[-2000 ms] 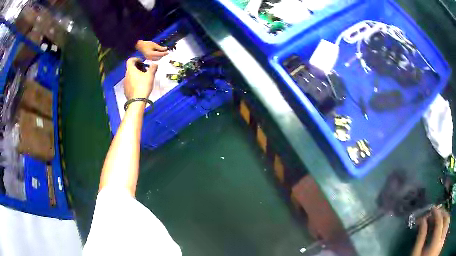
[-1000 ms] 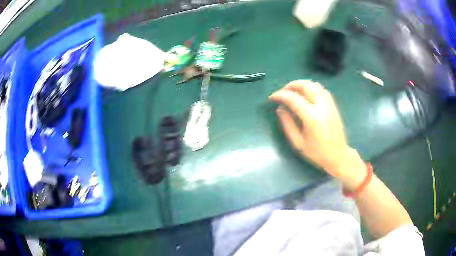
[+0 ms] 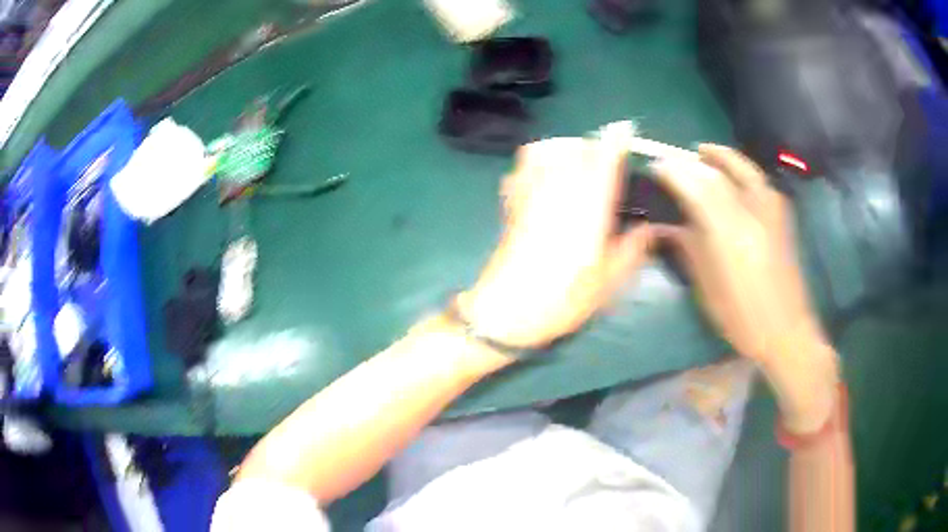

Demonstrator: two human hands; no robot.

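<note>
My left hand [image 3: 556,234] and my right hand [image 3: 733,244] are close together over the right part of the green bench. Between them is a small black piece [image 3: 650,197], probably an adapter housing, partly hidden by the fingers. A thin white stick-like item [image 3: 660,150], perhaps the craft knife, lies along the top of the fingers; blur hides which hand holds it. Two black adapter cases [image 3: 511,64] lie just beyond my left hand. A green circuit board [image 3: 249,154] with wires lies at the left, touching a white cloth [image 3: 159,171].
A flattened coil of solder wire [image 3: 237,278] and a black coiled cord [image 3: 192,312] lie at the left front. Blue bins [image 3: 127,260] stand at the left edge. A dark soldering station [image 3: 806,88] with a red light stands at the right. A whitish item [image 3: 470,16] lies at the back.
The view has shifted right along the bench. My left hand has come in beside my right hand, and a black piece and white stick are now at the fingers.
</note>
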